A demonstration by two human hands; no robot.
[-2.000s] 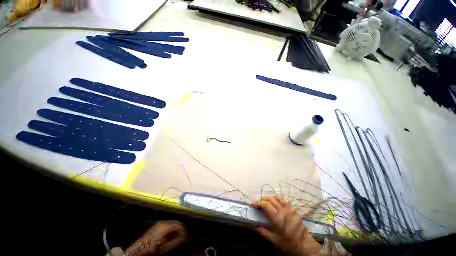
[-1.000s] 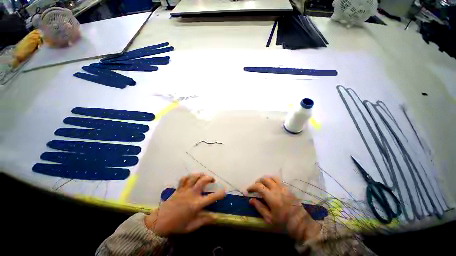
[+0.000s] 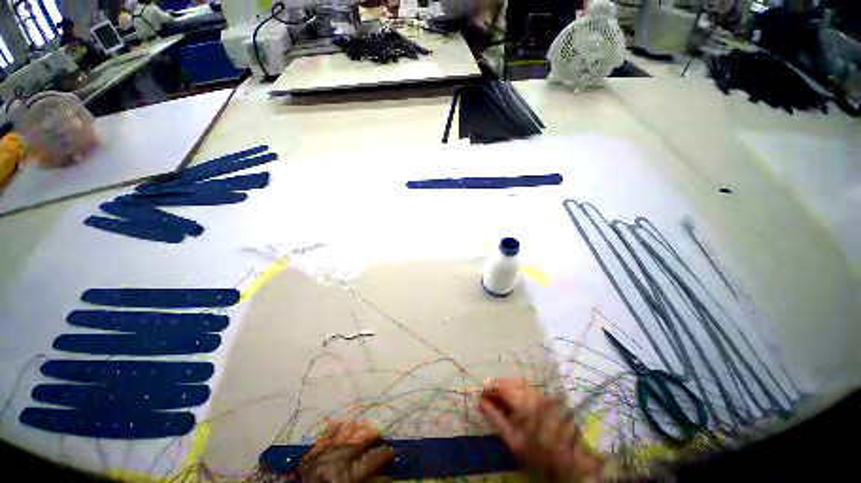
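Observation:
A navy strap (image 3: 434, 457) lies along the near table edge, face up with tiny pale dots. My left hand (image 3: 347, 453) rests on its left part with bent fingers, holding it down. My right hand (image 3: 533, 424) is over its right part, thumb and finger pinched just above the strap where a fine dark thread (image 3: 415, 333) ends. Many thin thread tails (image 3: 378, 396) arc over the beige sheet (image 3: 274, 377). The strap's right end is hidden behind my right hand. No needle can be made out.
Navy straps lie in a row (image 3: 123, 396) at left, with a fanned heap (image 3: 179, 198) behind. A single strap (image 3: 486, 181) lies at top centre. A thread cone (image 3: 501, 268) stands on the sheet. Scissors (image 3: 666, 401) and grey cord loops (image 3: 661, 302) lie at right. A loose thread piece (image 3: 349, 336) lies mid-sheet.
The strap has turned from pale reverse to navy face up. My left hand has come onto it. My right fingertips have closed into a pinch. The head view has tilted up and shifted right.

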